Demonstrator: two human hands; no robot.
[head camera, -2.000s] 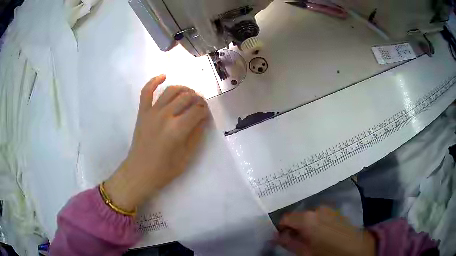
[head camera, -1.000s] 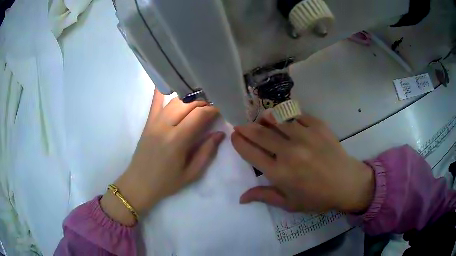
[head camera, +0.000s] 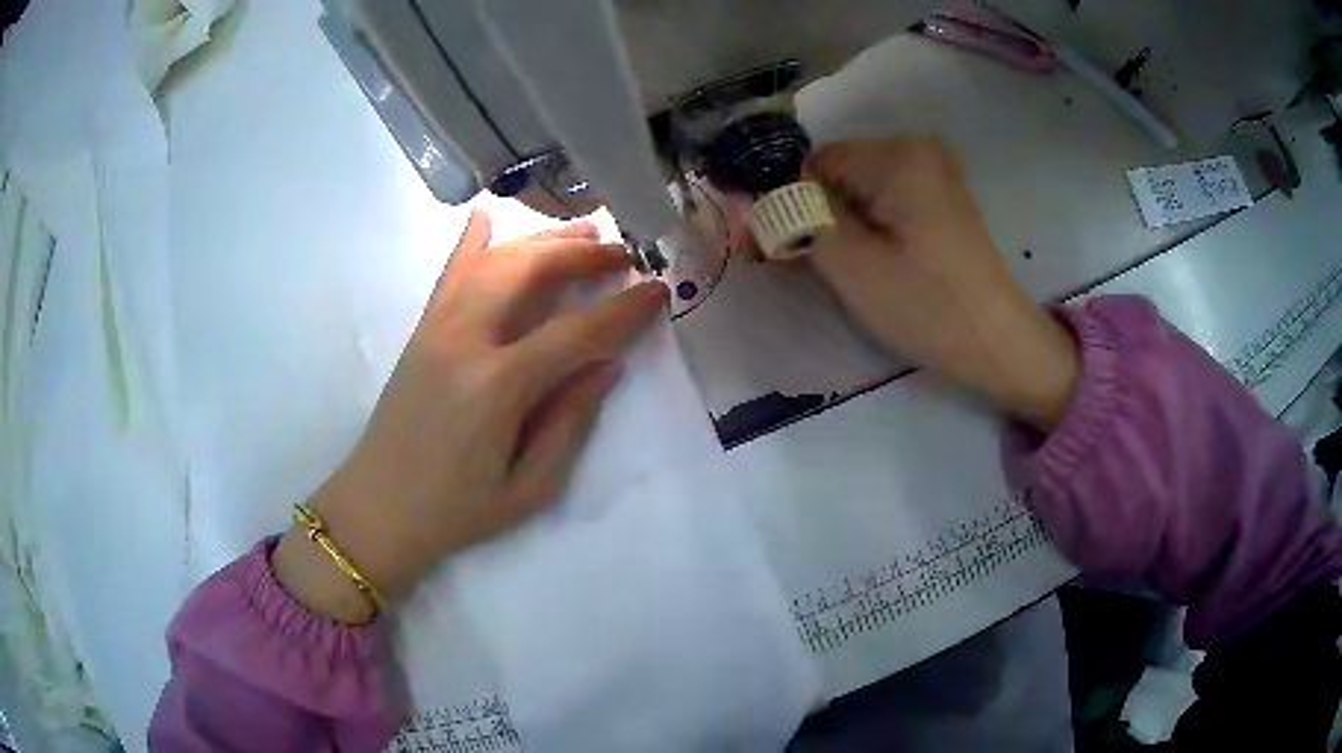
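A white fabric panel (head camera: 618, 589) lies on the machine bed, its right edge running up to the presser foot (head camera: 645, 259). My left hand (head camera: 493, 383) lies on the panel with spread fingers, its fingertips beside the foot. My right hand (head camera: 927, 265) is right of the foot at the knurled cream knob (head camera: 792, 221), its fingers bent behind it. The fingertips are partly hidden, so I cannot tell whether they grip anything. The machine head (head camera: 515, 88) stands above the work, and its lamp glow lights the cloth.
Pink-handled snips (head camera: 989, 36) and a pale slim tool (head camera: 1122, 103) lie on the bed at the upper right. A small printed white label (head camera: 1192, 191) lies near the bed edge. Heaped white cloth (head camera: 74, 368) is at the left. Ruler scales (head camera: 927, 574) run along the front.
My right hand has moved up and right, off the fabric to the knob. My left hand remains on the cloth, fingers more spread. The view has shifted, showing the foot.
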